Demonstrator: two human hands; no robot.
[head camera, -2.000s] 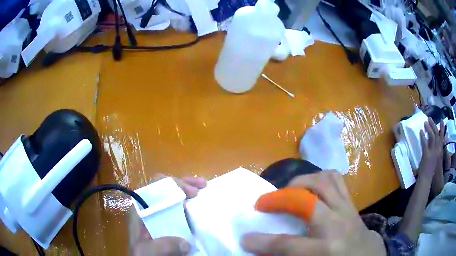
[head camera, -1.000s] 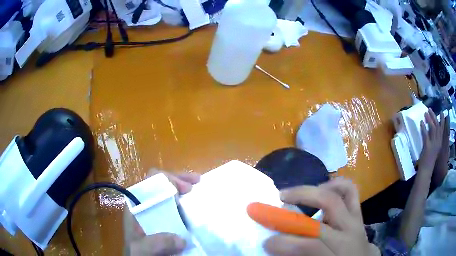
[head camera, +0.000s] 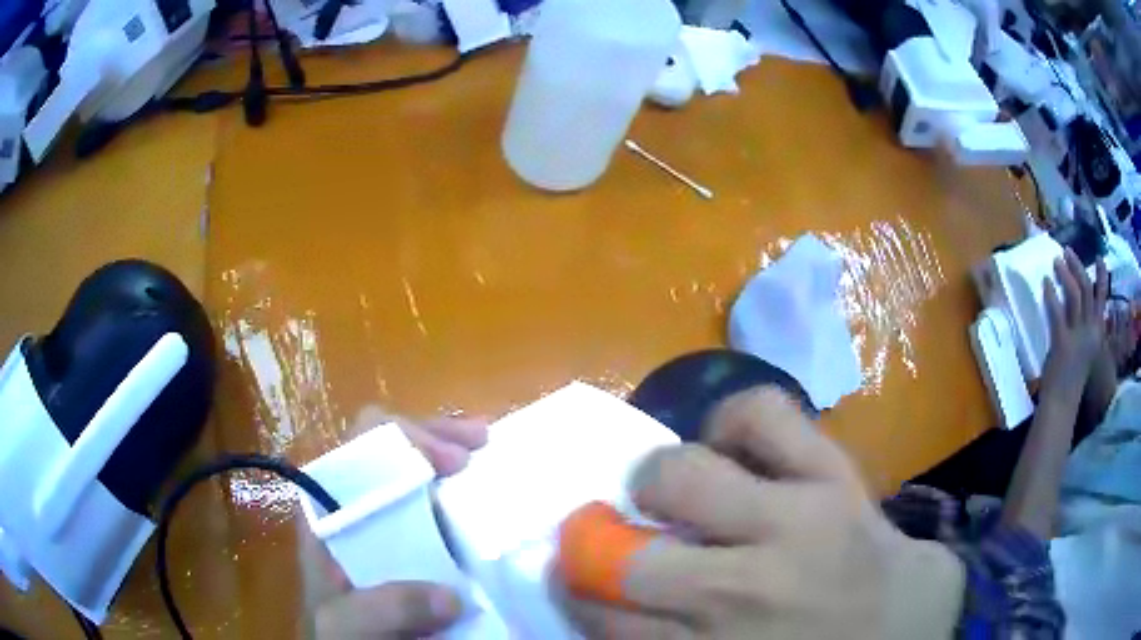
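Note:
A white security camera (head camera: 563, 450) with a black rounded head lies at the bottom centre, its white mounting bracket (head camera: 388, 500) pointing left with a black cable looping out. My left hand (head camera: 394, 600) grips the bracket, thumb in front and fingers behind; part of it is cut off by the lower edge. My right hand (head camera: 751, 538), with an orange finger cot (head camera: 603, 553), is bent over the white housing with its fingertips on it. Whether it holds a cloth cannot be told. It partly covers the housing and the black head.
Another security camera (head camera: 113, 413) lies at the left. A translucent bottle (head camera: 578, 100), a cotton swab (head camera: 669, 170) and a crumpled pale cloth (head camera: 801, 319) are on the orange-brown table (head camera: 438, 238). At the right, another person's hands (head camera: 1079, 313) touch a white camera. More cameras and cables lie behind.
My right hand has moved left across the housing, and its orange-covered finger is now bent. My left hand keeps its grip on the bracket. The whole view has shifted slightly.

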